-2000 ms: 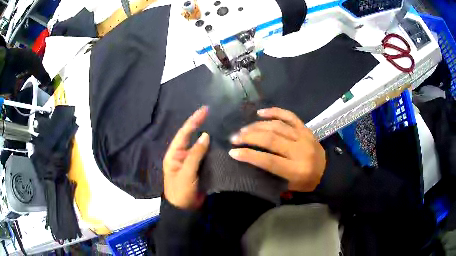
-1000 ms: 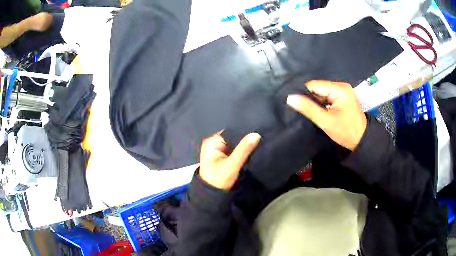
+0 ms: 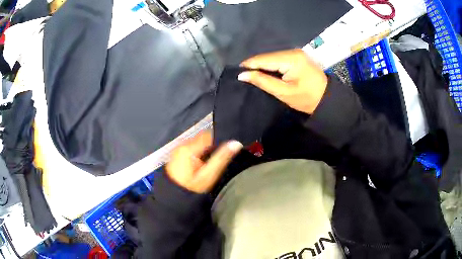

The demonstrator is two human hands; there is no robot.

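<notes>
The large dark panel [image 3: 147, 91] lies over the machine table, with part of it under the presser foot area [image 3: 185, 17] at the top. A black piece of cloth [image 3: 240, 109] is held up at the table's front edge, before my body. My right hand [image 3: 286, 78] pinches its top edge between thumb and fingers. My left hand [image 3: 200, 162] is at its lower left side, thumb on the front and fingers partly hidden behind it; it is slightly blurred. I cannot tell whether this piece is part of the panel.
Red scissors handles [image 3: 379, 7] lie at the upper right of the table. Dark cut pieces [image 3: 23, 152] hang at the left. Blue baskets stand below the table at left [image 3: 109, 227] and at right [image 3: 372, 63]. Dark cloth [image 3: 430, 76] hangs over the right side.
The right hand has raised a cloth edge, and the left hand has come to its lower side. The grey ribbed piece seen two seconds ago no longer shows. The whole view has shifted.
</notes>
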